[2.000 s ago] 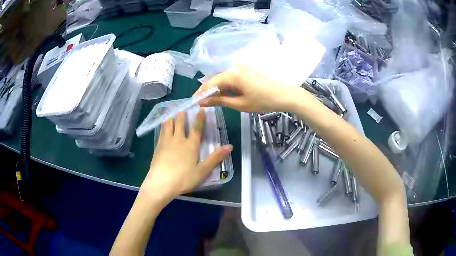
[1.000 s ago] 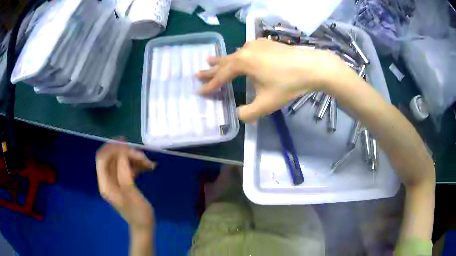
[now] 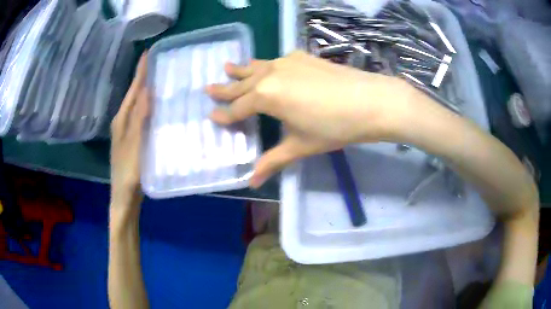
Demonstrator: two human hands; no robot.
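Observation:
A clear plastic box point(image 3: 199, 175) with a whitish translucent cover over pale rows of parts lies at the bench's front edge. My left hand point(image 3: 134, 111) is along the box's left side, its fingers partly hidden by the rim; whether it grips is unclear. My right hand point(image 3: 272, 99) is spread over the box's right half, fingertips on or just above the cover, thumb at the right rim, holding nothing. The white tray point(image 3: 386, 245) beside it holds a loose pile of silver cylindrical parts point(image 3: 386, 42) and a dark blue tool point(image 3: 348, 190).
A leaning stack of clear boxes point(image 3: 60, 78) stands at the left, with a white roll point(image 3: 145, 15) behind it. Plastic bags point(image 3: 522, 54) and a small white round item point(image 3: 518, 110) lie right of the tray. A red stool point(image 3: 45, 226) is below left.
My left hand has come up from below the bench edge to the box's left side. The box appears shifted left and slightly tilted. My right hand remains over it.

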